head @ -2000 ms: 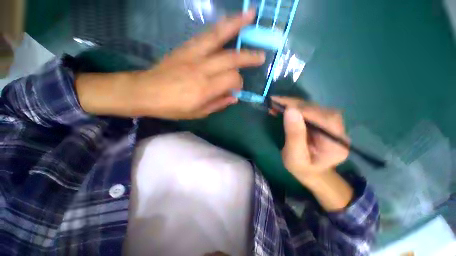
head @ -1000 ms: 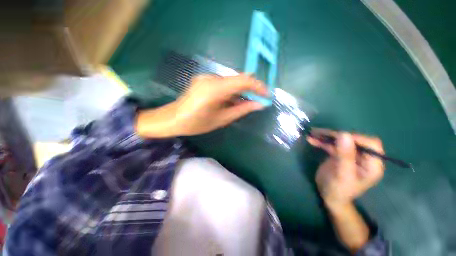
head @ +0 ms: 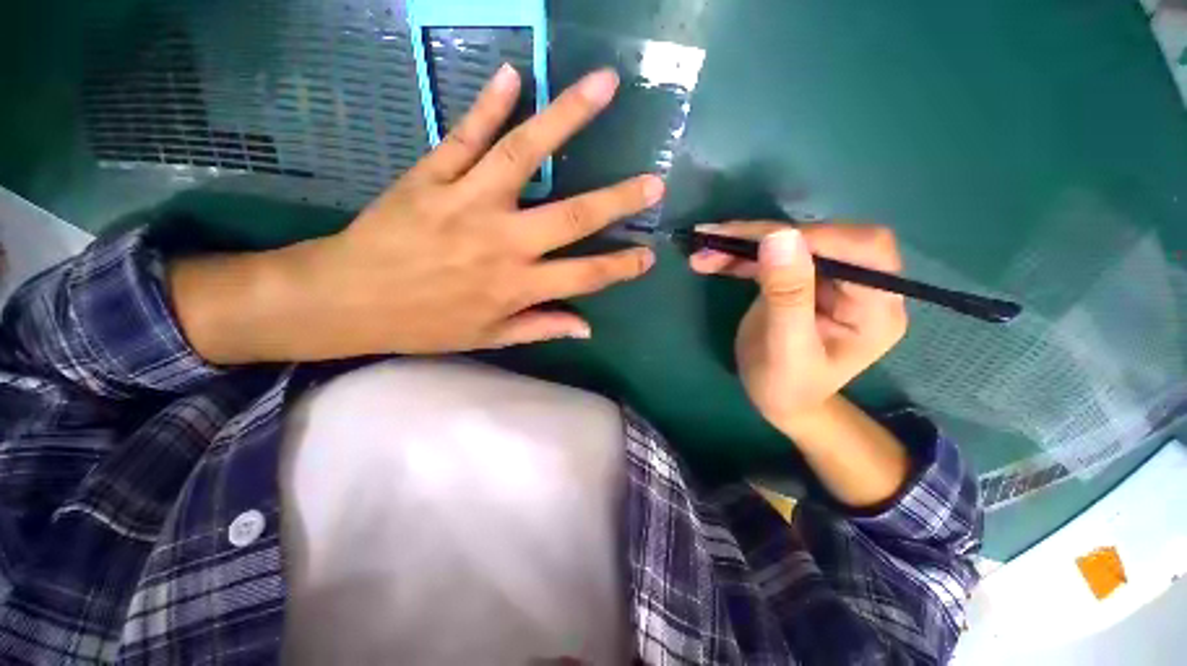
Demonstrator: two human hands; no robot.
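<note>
My left hand [head: 456, 241] lies palm down with fingers spread, over the lower part of a light-blue housing [head: 484, 13] and a clear backing sheet [head: 352, 98]. The housing's large window shows above and between my fingers. Dark adhesive strips [head: 215, 98] sit in rows at the sheet's left part. My right hand [head: 820, 312] holds slim black tweezers [head: 911, 289] like a pen. The tweezer tip is at the sheet's right end, beside my left fingertips. Whether the tip holds a strip cannot be told.
Loose clear used liners [head: 1041, 345] lie to the right of my right hand. A white sheet or box [head: 1041, 612] with an orange patch is at the lower right. The dark-green tabletop [head: 911, 104] lies under everything. A pale item shows at the far upper right edge.
The view has shifted. A second ago my left hand pinched the housing's near end; now it is spread flat across housing and sheet. The tweezer tip is now close to my left fingers.
</note>
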